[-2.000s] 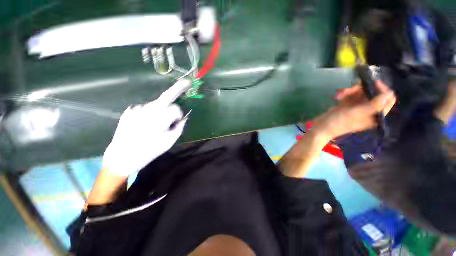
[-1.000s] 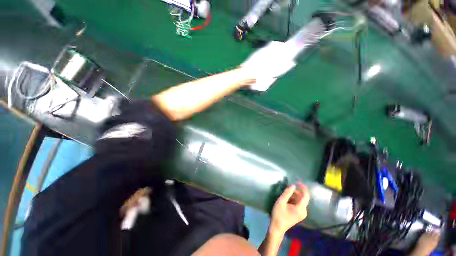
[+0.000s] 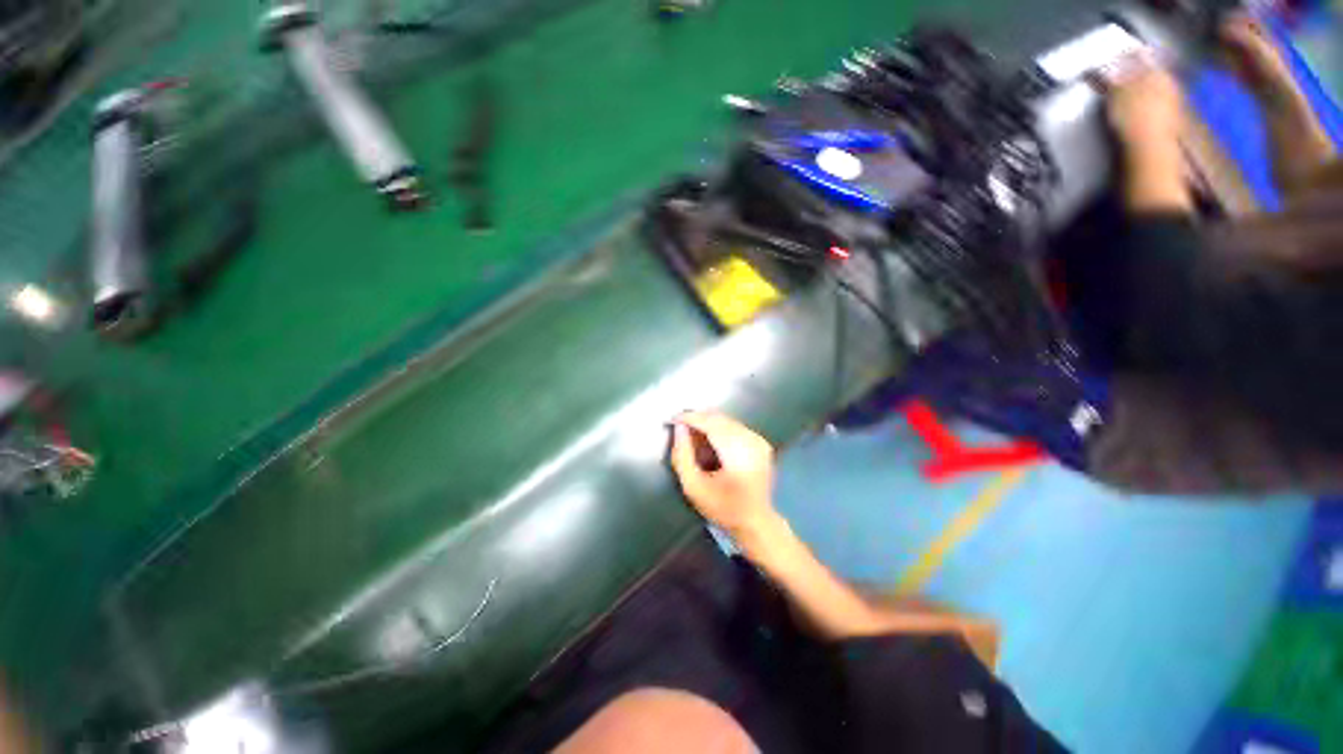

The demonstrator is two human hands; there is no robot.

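My right hand [image 3: 722,464] is bare and blurred, over the front part of the dark-green bench [image 3: 442,486]. Its thumb and fingers are curled together. A small dark spot shows at the fingertips; I cannot tell whether it is a held thing. My left hand is not in view. A thin silvery strand [image 3: 474,616], perhaps solder wire, lies on the bench to the left of my right hand. Beyond the hand, a yellow sponge [image 3: 739,292] sits at a black tray [image 3: 681,243].
Blue-handled cutters [image 3: 847,170] and a tangled black cord pile [image 3: 980,177] lie behind the tray. Tubular units [image 3: 346,118] [image 3: 118,206] lie on the bright green conveyor [image 3: 442,89]. Another person's hand [image 3: 1149,125] and dark sleeve are at the right.
The view has swung right. My gloved left hand, stretched over the conveyor with a long pale blurred thing, has left the picture. The soldering iron seen earlier in my right hand is no longer visible there.
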